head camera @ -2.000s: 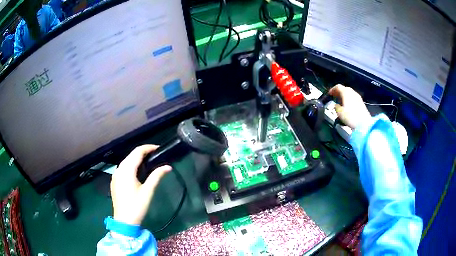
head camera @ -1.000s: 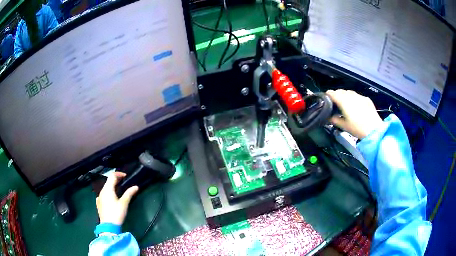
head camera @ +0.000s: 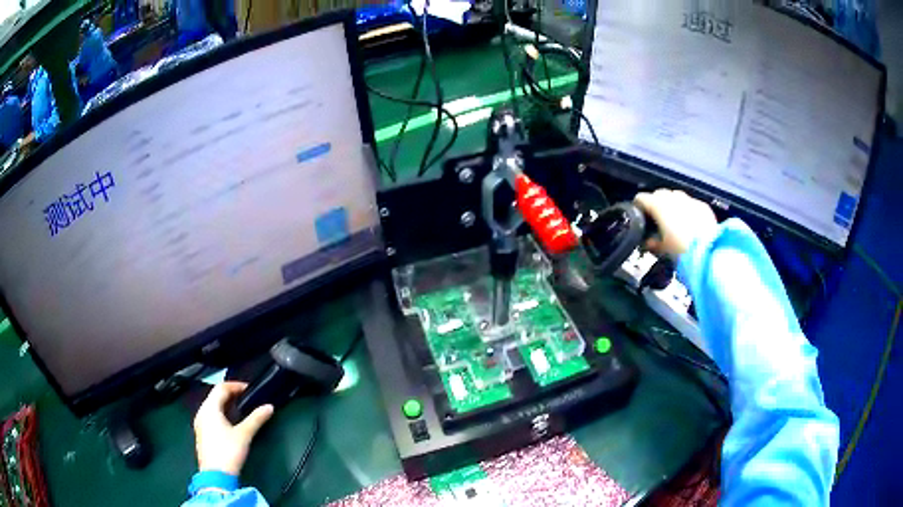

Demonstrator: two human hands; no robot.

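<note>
The black test fixture (head camera: 505, 436) holds green circuit boards (head camera: 475, 388) under a clear plate. Its toggle clamp with a red grip (head camera: 544, 213) stands over the plate. My left hand (head camera: 226, 428) is around the handle of a black barcode scanner (head camera: 297, 368), low in front of the left monitor. My right hand (head camera: 675, 224) holds a second black scanner (head camera: 616, 238) just right of the red grip; its fingers are partly hidden behind the scanner.
The left monitor (head camera: 188, 208) shows blue 测试中. The right monitor (head camera: 733, 109) stands behind my right hand. A power strip (head camera: 678, 319) lies right of the fixture. Pink bubble wrap (head camera: 564, 475) with a green board (head camera: 460, 482) lies in front. Wrapped boards (head camera: 22, 460) lie far left. People in blue stand behind.
My left hand and scanner have moved down and left from over the fixture's left edge. The right scanner came up beside the red grip. The left screen changed from green 通过 to blue 测试中.
</note>
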